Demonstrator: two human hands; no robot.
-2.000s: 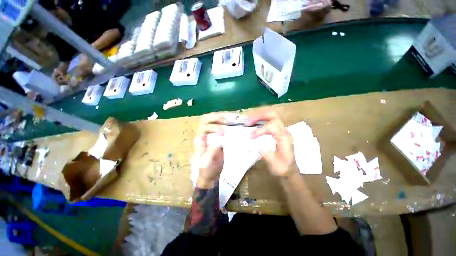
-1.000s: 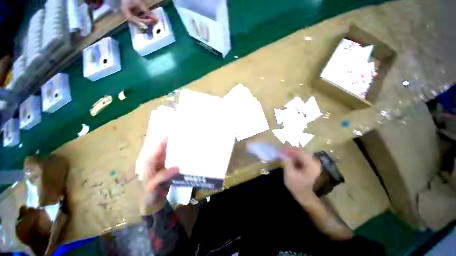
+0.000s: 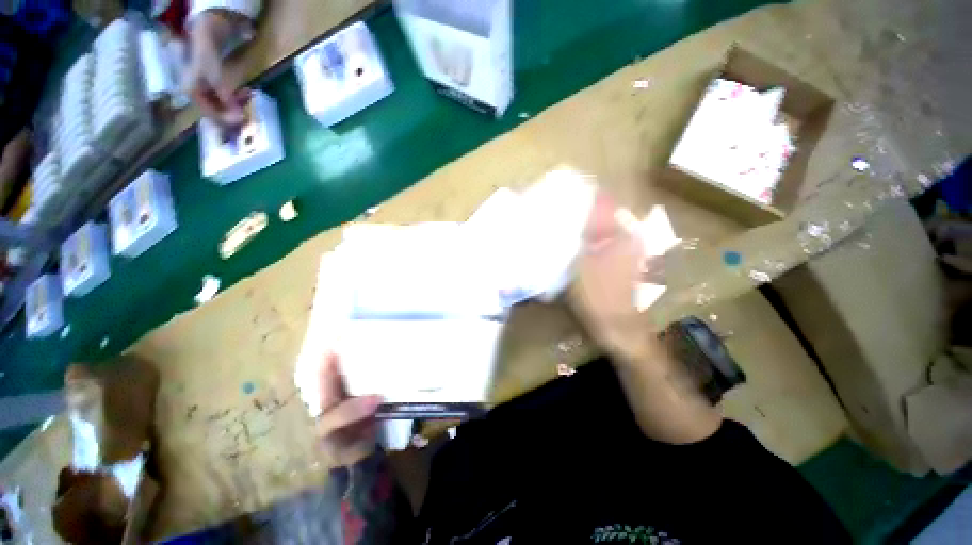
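Observation:
A white carton (image 3: 421, 357) with a black strip along its near edge lies across my left hand (image 3: 350, 413), which grips its lower left corner. A fold line or open flap edge crosses the carton's middle. White sheets show behind its left side. My right hand (image 3: 610, 250) is motion-blurred at the right edge of the white leaflets (image 3: 538, 240). Whether it holds one is unclear. It partly hides the loose small cards (image 3: 655, 234).
A brown tray box (image 3: 783, 197) of red-and-white cards is at right. White product trays (image 3: 343, 75) and an erected carton (image 3: 458, 53) stand on the green belt (image 3: 352, 160). Another person's hand (image 3: 213, 91) touches one tray. A torn brown carton (image 3: 117, 410) is at left.
My right hand has moved up and left from near the bench edge to the leaflets; the pale piece it held no longer shows there. The carton's face now shows a crosswise line. The other person's hand moved left.

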